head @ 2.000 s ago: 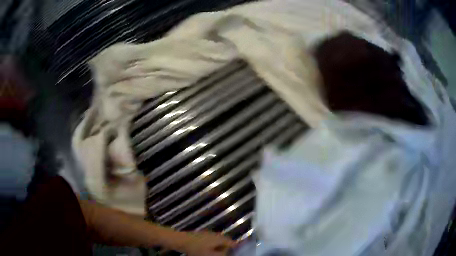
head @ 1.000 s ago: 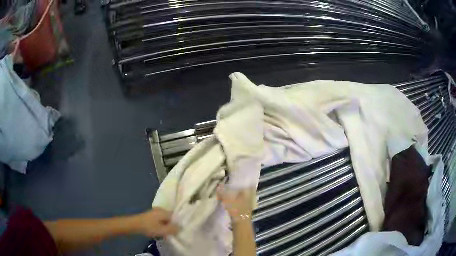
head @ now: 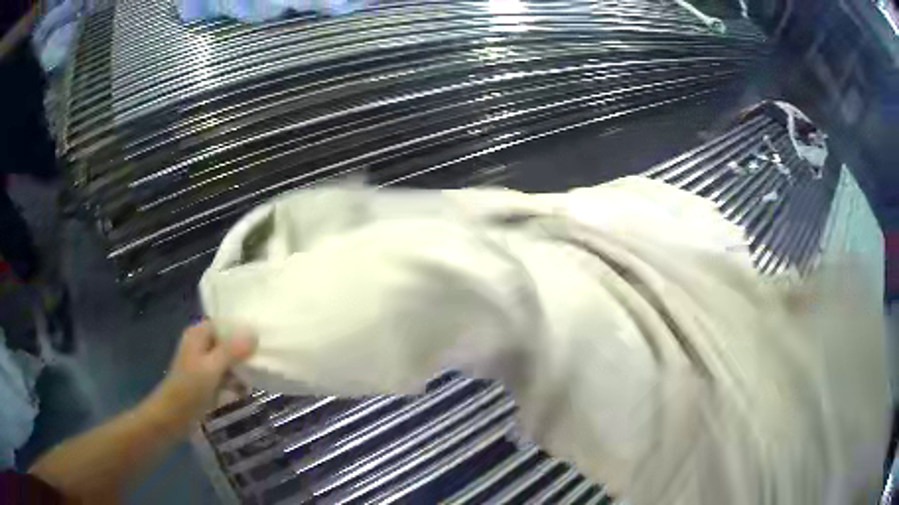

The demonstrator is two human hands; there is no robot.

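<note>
A large cream garment (head: 394, 286) stretches across the rack of steel tubes (head: 365, 434), from the left to the lower right. It is blurred in places, with long folds on its right part. My left hand (head: 209, 357) grips the garment's left end near the rack's left edge, and the cloth is raised and billowing there. My right hand is not seen; the garment covers much of the lower right of the picture.
A second rack of steel tubes (head: 394, 108) lies behind, with pale blue cloth (head: 256, 8) at its far edge. Small silver clips (head: 769, 163) lie on the tubes at the right. Pale cloth (head: 18, 399) shows at the left edge, beyond the dark floor.
The garment's left end is spread out and lifted, no longer bunched. My left hand has moved up and holds its edge. My right hand has gone from view. The brown cloth no longer shows.
</note>
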